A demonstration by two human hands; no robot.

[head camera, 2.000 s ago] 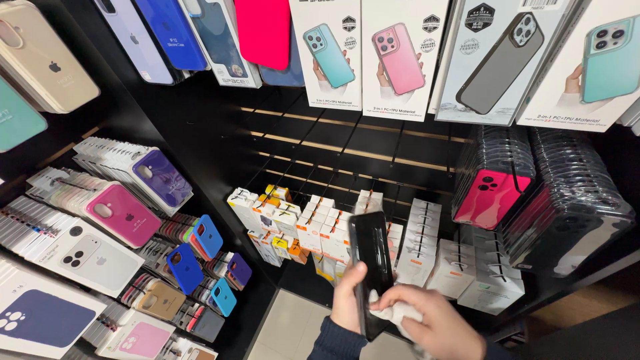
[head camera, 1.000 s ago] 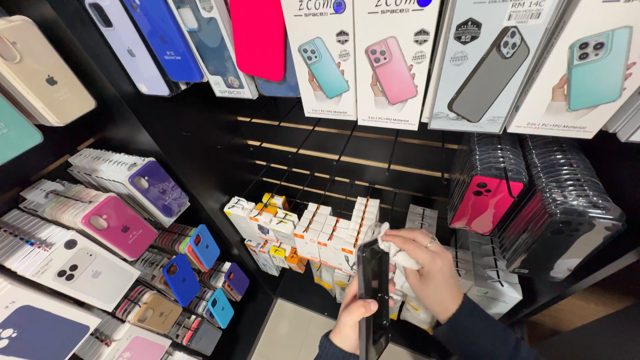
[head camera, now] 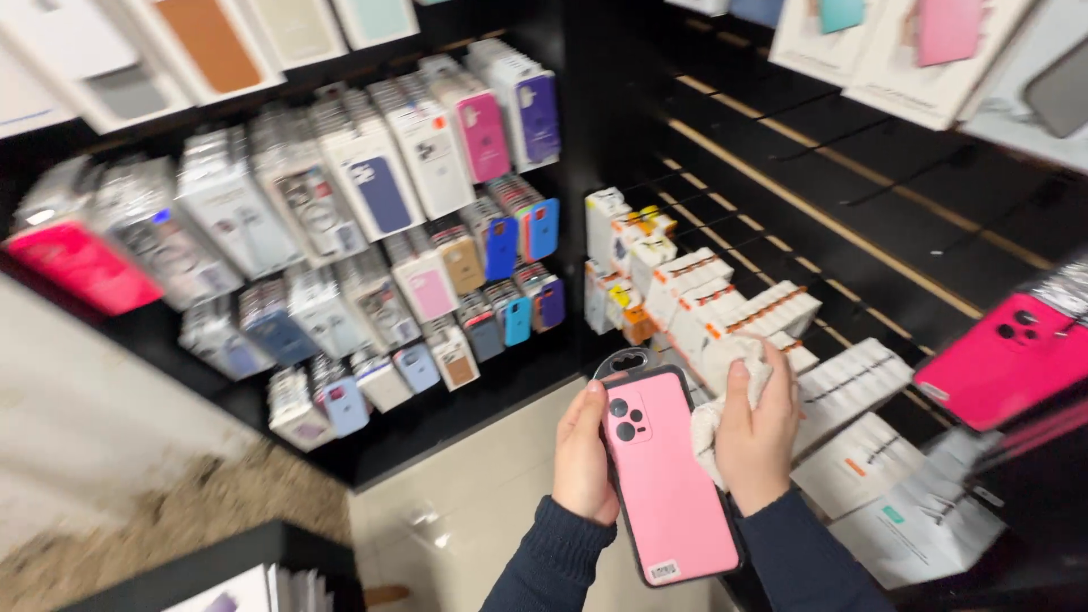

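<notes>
A pink phone case with a black rim [head camera: 671, 493] shows its back, with camera cutouts at the top left and a small printed sticker at the bottom. A clear plastic hanger tab [head camera: 625, 364] sticks out at its upper end. My left hand [head camera: 586, 450] grips the case along its left edge. On the other side, my right hand [head camera: 758, 425] holds a crumpled white cloth [head camera: 710, 429] beside the case's right edge. Whether the cloth touches the case, I cannot tell.
Packaged phone cases [head camera: 378, 191] hang in rows at the left. White boxes [head camera: 697, 289] hang on hooks behind my hands. A hot pink case [head camera: 990, 361] hangs at the right. Pale floor tiles [head camera: 459, 510] lie below, and a black display stand [head camera: 229, 569] stands at the lower left.
The case in my left hand now shows its pink back; before, its dark side showed. My right hand with the cloth has moved to the case's right side. The view has swung left.
</notes>
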